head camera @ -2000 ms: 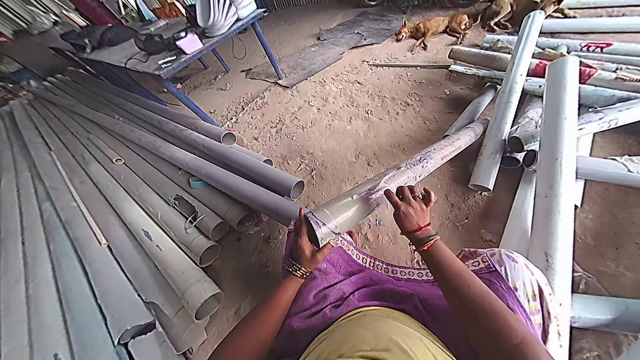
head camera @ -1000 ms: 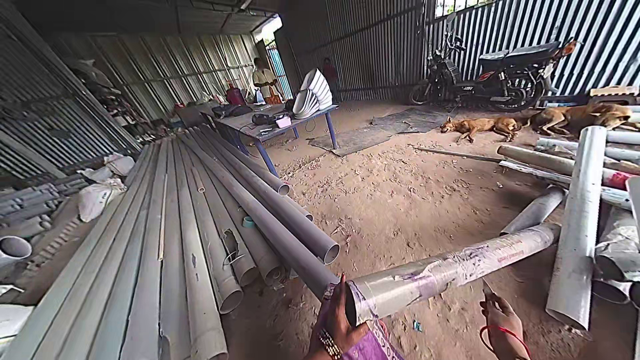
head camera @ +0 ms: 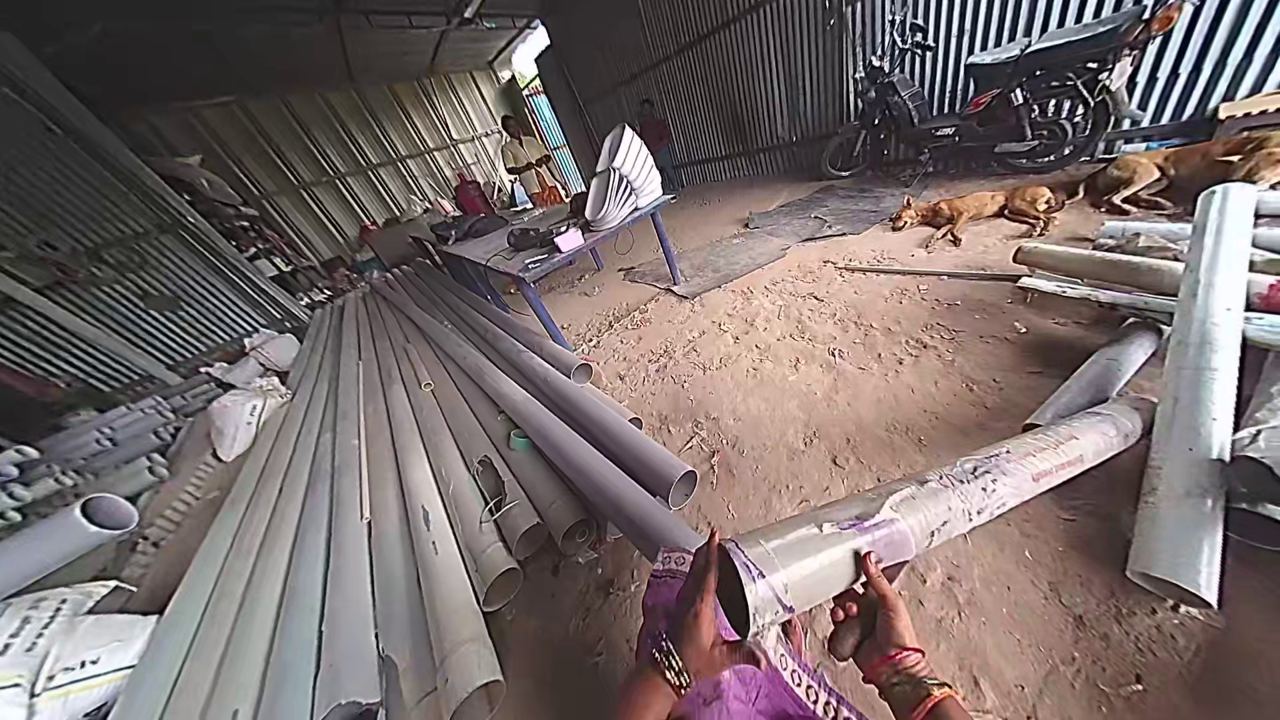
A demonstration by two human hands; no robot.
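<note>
A grey plastic pipe (head camera: 960,500) with purple smears and printed writing lies slantwise in front of me, its near open end over my lap. Against the rim of that end rests my left hand (head camera: 705,625), fingers extended, bangles at the wrist. My right hand (head camera: 872,615), with red threads and bangles at the wrist, is at the pipe's near side, its fingers curled and thumb raised by a pale purple patch on the pipe. A small dark object seems to be in this hand; what it is cannot be told.
Long grey pipes (head camera: 400,480) lie side by side at the left, more pipes (head camera: 1190,400) at the right. Beyond are a blue-legged table (head camera: 520,255), a dog lying down (head camera: 985,208), another dog (head camera: 1170,175), a motorcycle (head camera: 980,110) and a person (head camera: 525,160) by the doorway.
My right hand, a second ago below the pipe and apart from it, is now up at the pipe's side near its close end. The view has tilted up since the earliest frame.
</note>
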